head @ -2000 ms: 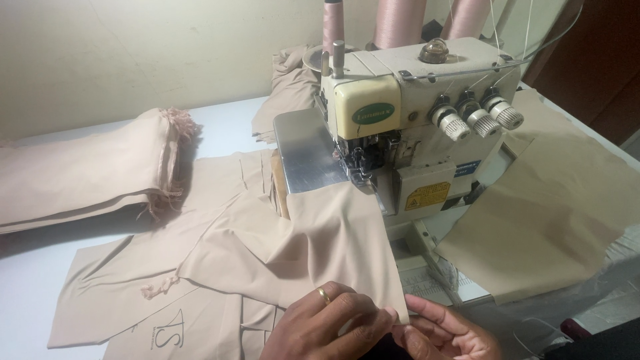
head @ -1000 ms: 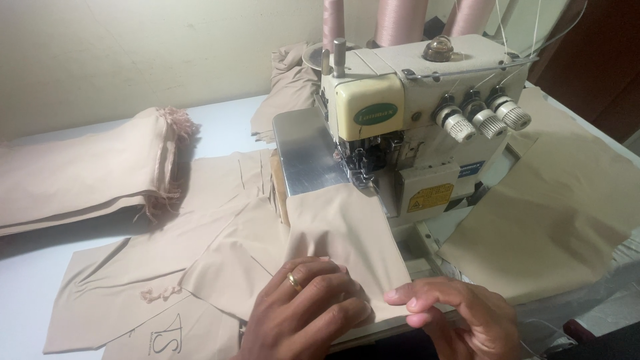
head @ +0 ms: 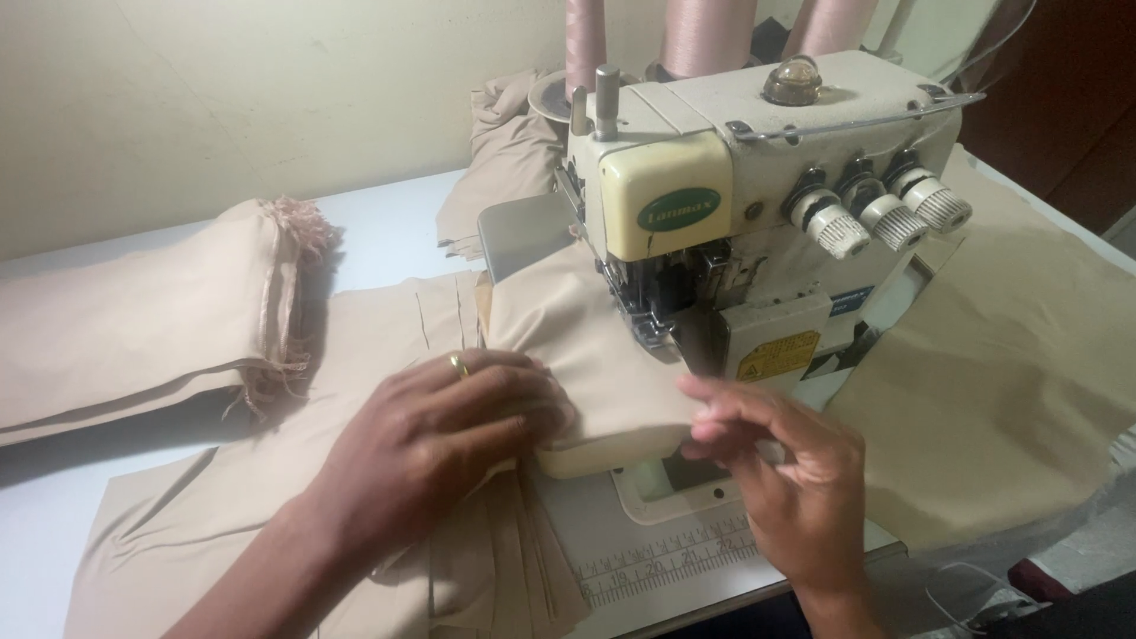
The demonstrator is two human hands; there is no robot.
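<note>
An overlock sewing machine (head: 781,177) stands in front of me, its presser foot (head: 655,333) over the right edge of a beige fabric piece (head: 595,355). My left hand (head: 453,426), with a ring on one finger, lies on the left part of this piece, its fingertips curled over a fold. At the piece's right edge, just below the presser foot, my right hand (head: 763,444) has thumb and forefinger close together; whether they pinch the cloth is hard to tell. More beige pieces (head: 497,550) lie layered beneath my left hand and forearm.
A folded beige stack (head: 142,328) with frayed thread ends lies at the left. Bunched cloth (head: 510,151) is behind the machine, near pink thread cones (head: 707,35). Another beige fabric (head: 1003,355) covers the right side. A printed ruler scale (head: 666,564) runs along the table's front.
Both hands have moved forward toward the presser foot, and the fabric piece has advanced over the machine's metal plate. The ruler scale at the front now shows.
</note>
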